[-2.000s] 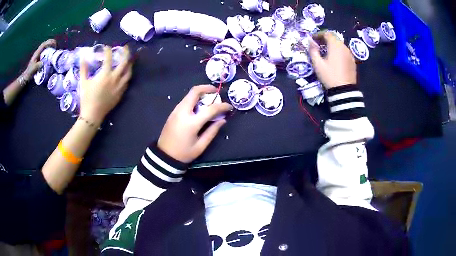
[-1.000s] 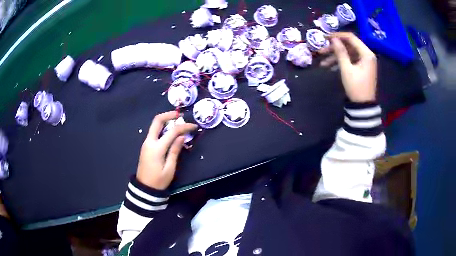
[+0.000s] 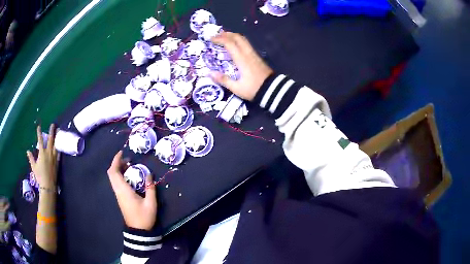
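My left hand (image 3: 135, 198) holds a lilac fan unit (image 3: 136, 177) between thumb and fingers, low over the black table, with its white impeller facing up and thin red leads trailing right. My right hand (image 3: 246, 66) reaches over the right side of a pile of fan units (image 3: 180, 87), fingers and thumb spread around units there; whether it grips one is hidden. Two fan units (image 3: 198, 141) lie just in front of the pile, touching, blades up. One fan unit (image 3: 233, 109) lies on its side with red leads.
A long curved lilac sleeve (image 3: 103, 113) and a shorter sleeve (image 3: 69, 142) lie at left. Another person's hand (image 3: 45, 160) is beside the short one. A blue bin (image 3: 354, 6) is at the top right edge. An open cardboard box (image 3: 438, 154) stands below the table at right.
The view has turned and shifted right. My right hand has moved from the far-right units to the pile. My left hand still holds its unit. The other person's hand has come to the short sleeve.
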